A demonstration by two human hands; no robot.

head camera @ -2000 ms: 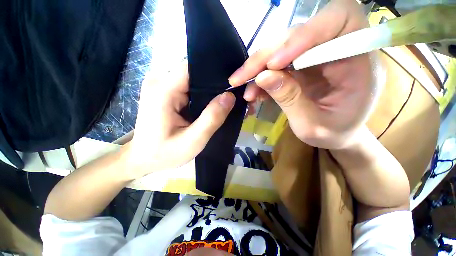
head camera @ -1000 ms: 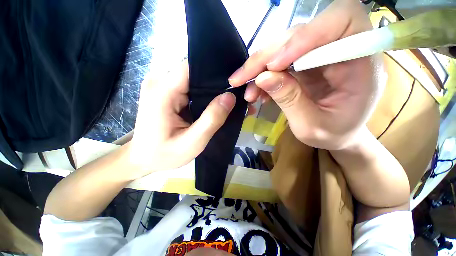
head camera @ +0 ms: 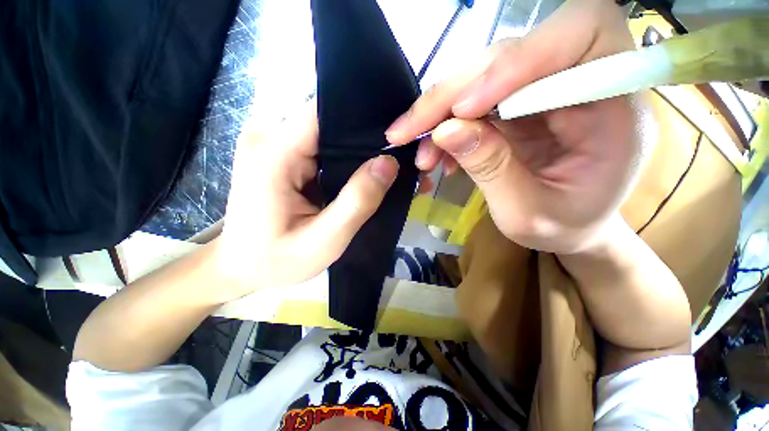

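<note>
The black band (head camera: 362, 84) runs from the top edge down over the table edge, with a cross seam near its middle. My left hand (head camera: 295, 210) holds it from the left, thumb on top just below the seam, fingers partly hidden behind it. My right hand (head camera: 540, 151) grips the white-handled pick (head camera: 582, 84), whose rear is wrapped in yellowish tape. Its thin metal tip reaches the seam just above my left thumb. No thread can be made out.
Black garment body (head camera: 101, 118) lies left, beside a scratched metal plate (head camera: 232, 109). The blue-handled tool (head camera: 443, 35) lies behind the band. Tan cloth (head camera: 687, 210) drapes at right, with a white frame (head camera: 712, 118) on it. Yellow tape (head camera: 422, 324) runs along the table edge.
The white-handled pick and my right hand have shifted very slightly. The band and my left hand are nearly unchanged.
</note>
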